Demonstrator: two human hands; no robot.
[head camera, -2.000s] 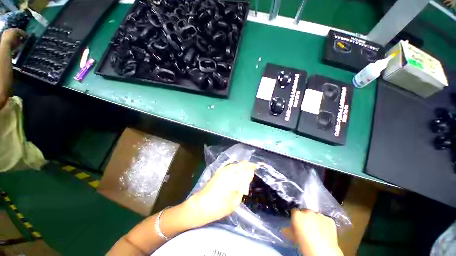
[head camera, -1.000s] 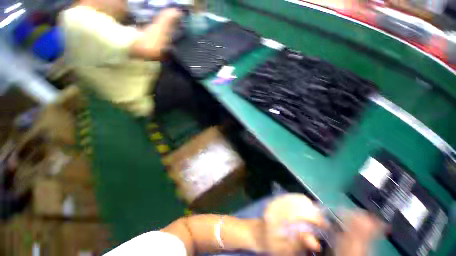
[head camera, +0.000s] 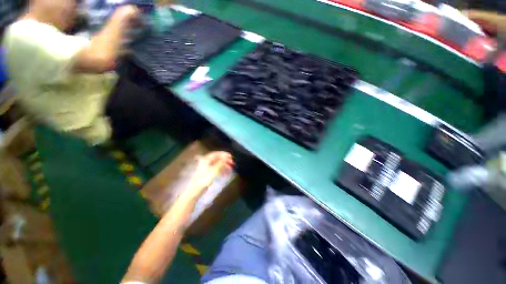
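Note:
My left hand (head camera: 213, 166) reaches out over the open brown scrap carton (head camera: 166, 180), which holds clear plastic scrap (head camera: 206, 195). The fingers are bent close together, but blur hides whether anything is between them. My right hand is not in view. The large clear poly bag (head camera: 286, 222) lies open and crinkled on my lap, with dark parts (head camera: 324, 256) showing in it.
On the green bench (head camera: 272, 152) stand a tray heaped with black parts (head camera: 288, 91), a slotted tray (head camera: 183, 47), two flat black boxes (head camera: 388, 186) and a dark mat (head camera: 477, 244). A purple and white item (head camera: 198, 79) lies between the trays. A person in yellow (head camera: 55, 72) sits left.
The view has swung left and blurred, then partly back. My left hand has moved from the bag to over the carton. My right hand has left the picture.

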